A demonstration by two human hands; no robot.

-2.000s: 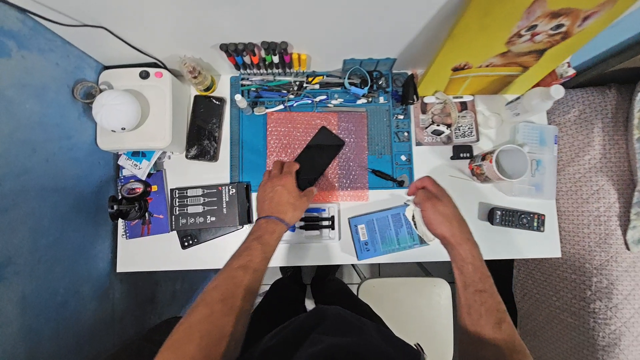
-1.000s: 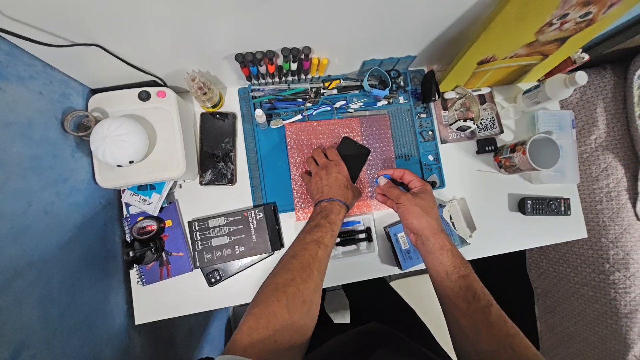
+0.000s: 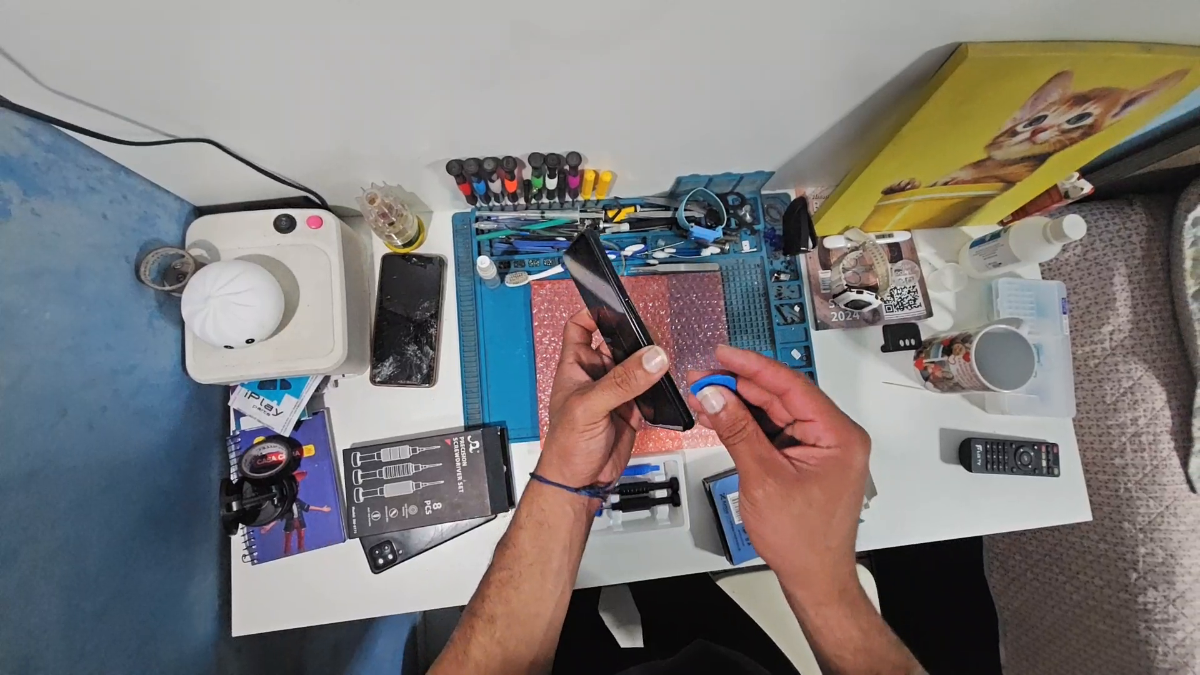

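Observation:
My left hand (image 3: pixel 600 394) grips a black smartphone (image 3: pixel 630 328), tilted with its side edge turned up and the thumb across that edge. Close to the phone's lower right end, my right hand (image 3: pixel 787 441) pinches a small blue plastic piece (image 3: pixel 712 383) between thumb and fingers, not touching the phone as far as I can see. Something dark, partly hidden, lies within the right palm. Beneath both hands are pink bubble wrap (image 3: pixel 562 356) and a blue silicone repair mat (image 3: pixel 497 366). A white tray (image 3: pixel 684 527) with black-handled tools sits below the left wrist.
A cracked phone (image 3: pixel 408 319), a screwdriver-set box (image 3: pixel 422 478) and a white device (image 3: pixel 347 328) stand on the left. Screwdrivers (image 3: pixel 537 178) line the back. On the right are a mug (image 3: pixel 975 361), a remote control (image 3: pixel 1010 457) and a clear plastic box (image 3: pixel 1055 384). A blue box (image 3: pixel 727 516) lies near the front edge.
My left hand has lifted the phone off the bubble wrap and tilted it. My right hand, at the blue box two seconds ago, has come beside the phone with the blue piece.

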